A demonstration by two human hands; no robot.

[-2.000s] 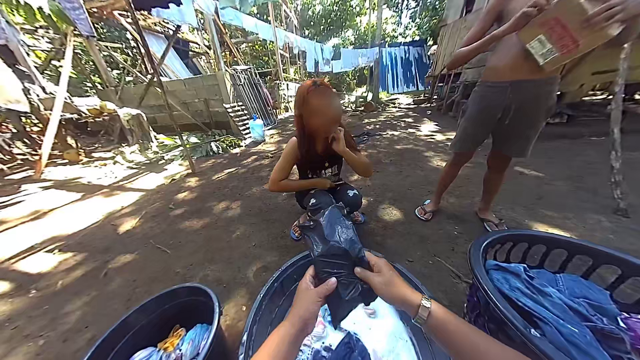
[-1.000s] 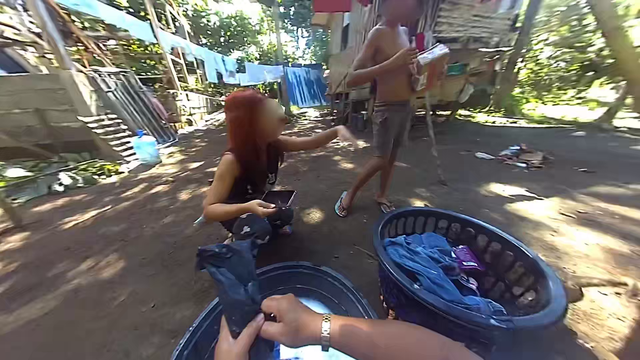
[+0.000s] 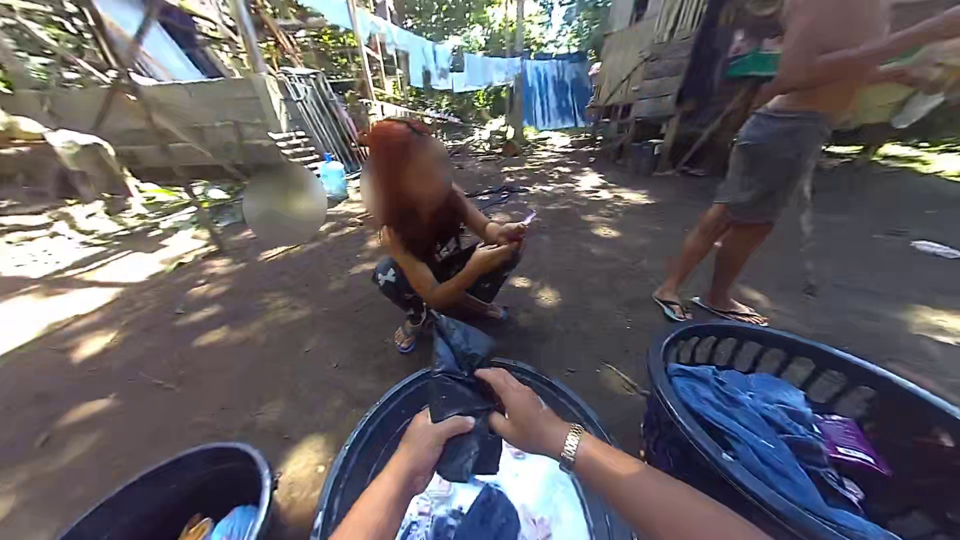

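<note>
A black plastic bag [image 3: 459, 397] is held up in both hands over a round dark basin [image 3: 360, 457]. My left hand [image 3: 431, 442] grips its lower left side, with the thumb across the plastic. My right hand [image 3: 521, 412], below a metal-band watch [image 3: 571, 447], holds the bag's right side a little higher. The bag's top stands up, gathered and creased; what is inside it, if anything, is hidden. Under the hands, white cloth [image 3: 544, 487] and a dark blue cloth [image 3: 489, 516] lie in the basin.
At right stands a black slatted laundry basket [image 3: 660, 375] with blue denim [image 3: 750, 420] and a purple packet [image 3: 851, 444]. A black tub [image 3: 262, 480] with cloth is at lower left. One person [image 3: 420, 225] squats beyond the basin; another [image 3: 780, 165] stands behind the basket.
The view has swung right and then back left. Both hands keep hold of the black bag. The squatting person's outstretched arm is drawn in, with both hands now together near the knees.
</note>
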